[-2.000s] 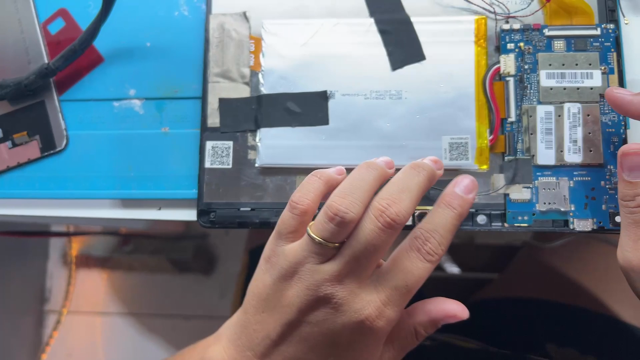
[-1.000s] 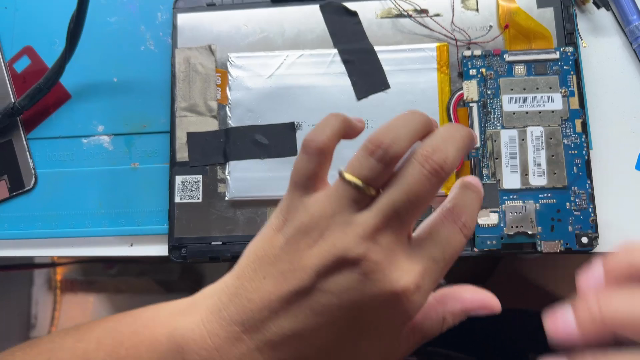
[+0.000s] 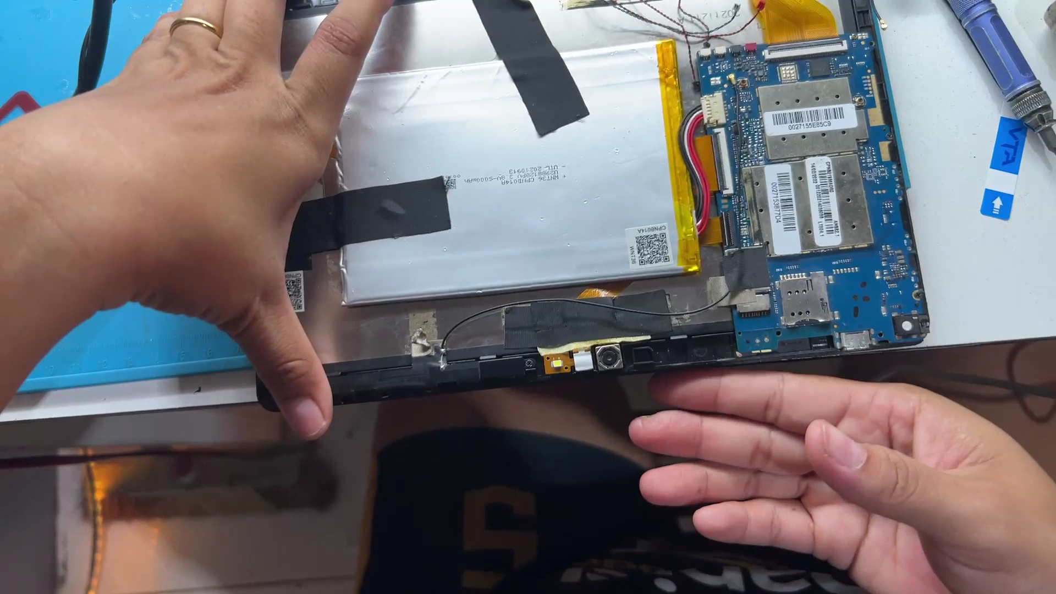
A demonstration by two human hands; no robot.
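An opened tablet lies with its inside up, its black frame (image 3: 487,371) jutting over the table's front edge. Its silver battery pack (image 3: 511,181) has strips of black tape (image 3: 532,70) on it and yellow tape along one side. To the right of the battery is the blue circuit board (image 3: 887,198), joined by red, black and white wires (image 3: 695,169). A small camera module (image 3: 609,356) sits in the front rim. My left hand (image 3: 206,157) spreads over the tablet's left end, thumb at the front rim. My right hand (image 3: 841,470), palm up with fingers extended, is just below the front rim, holding nothing visible.
A blue mat (image 3: 148,346) lies under the tablet's left side, with a black cable (image 3: 93,49) at the upper left. A blue-handled tool (image 3: 994,49) and a blue and white sticker (image 3: 1003,169) lie on the white table (image 3: 965,272) at the right.
My left hand has moved from over the battery to the tablet's left end. My right hand has come in beneath the front rim, palm up. The tablet now juts farther over the table edge.
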